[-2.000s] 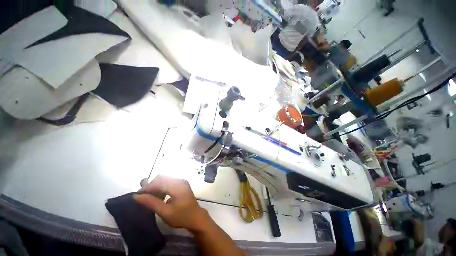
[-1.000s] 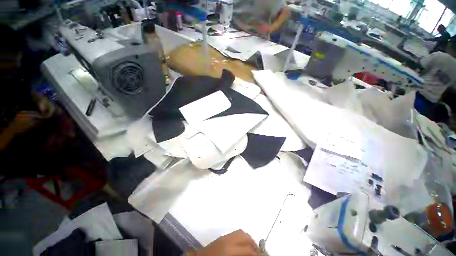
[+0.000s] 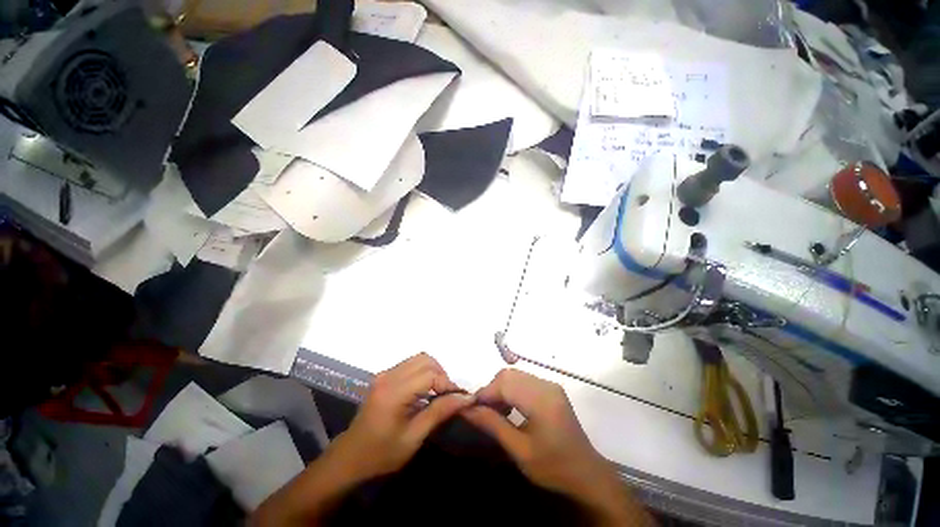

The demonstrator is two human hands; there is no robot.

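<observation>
My left hand (image 3: 402, 414) and my right hand (image 3: 532, 416) meet at the table's front edge, fingertips close together. Both pinch the edge of a dark cut piece (image 3: 461, 403); most of it is hidden by the fingers and merges with the dark area below. The white sewing machine (image 3: 763, 242) stands to the right of my hands. Its presser foot (image 3: 637, 345) has no hand near it.
Yellow-handled scissors (image 3: 718, 407) and a black-handled tool (image 3: 781, 453) lie right of my hands. White patterns (image 3: 397, 124) and dark panels (image 3: 469, 160) are piled behind left. Handwritten sheets (image 3: 631, 88) lie behind the machine. A grey vented motor end (image 3: 98, 93) stands far left.
The view swung left, then partly back. Two seconds ago one hand held the dark piece flat near the table edge; now both hands pinch its edge together.
</observation>
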